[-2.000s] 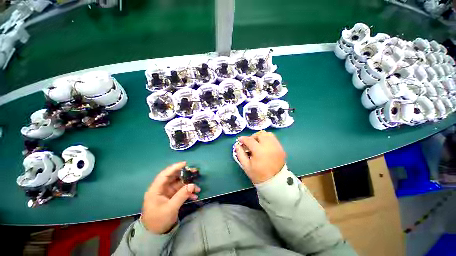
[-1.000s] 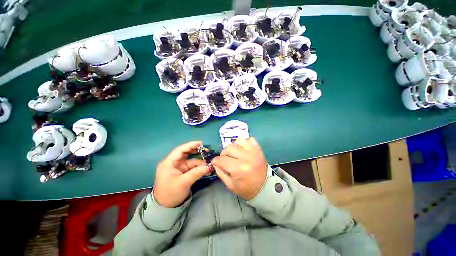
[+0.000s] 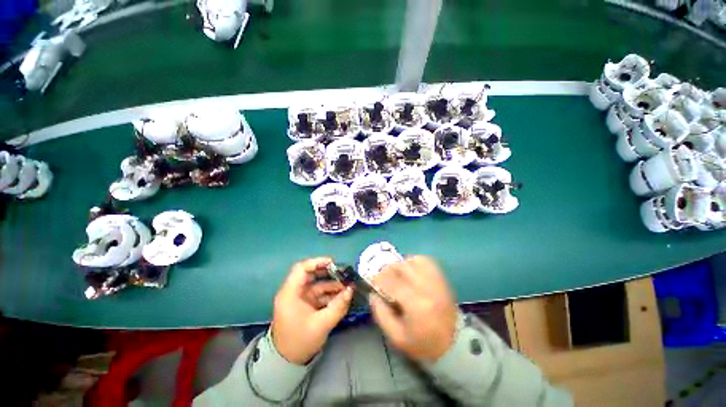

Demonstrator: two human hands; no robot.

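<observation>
My left hand [image 3: 310,308] holds a small dark module [image 3: 344,274] between thumb and fingertips near the bench's front edge. My right hand [image 3: 415,306] is blurred and grips a thin dark tool [image 3: 380,294], its tip at or close to the module. Whether the tip touches cannot be told. A white housing [image 3: 379,258] stands on the bench just behind my right hand, partly hidden by it. Rows of open white shells with dark modules [image 3: 373,198] stand at the centre. Half-assembled units [image 3: 171,238] with dark electronics hanging out lie at the left.
Stacked white housings [image 3: 667,171] stand at the right of the green bench [image 3: 565,238]. More white shells [image 3: 24,175] are at the far left. A metal upright [image 3: 418,48] rises behind the rows. Below the edge are a cardboard box [image 3: 637,350], a red stool [image 3: 151,362] and a blue bin [image 3: 685,306].
My right hand left the white housing, reached the module in my left hand, and now holds a thin tool beside it. The view has shifted, so the bench contents sit differently in the picture.
</observation>
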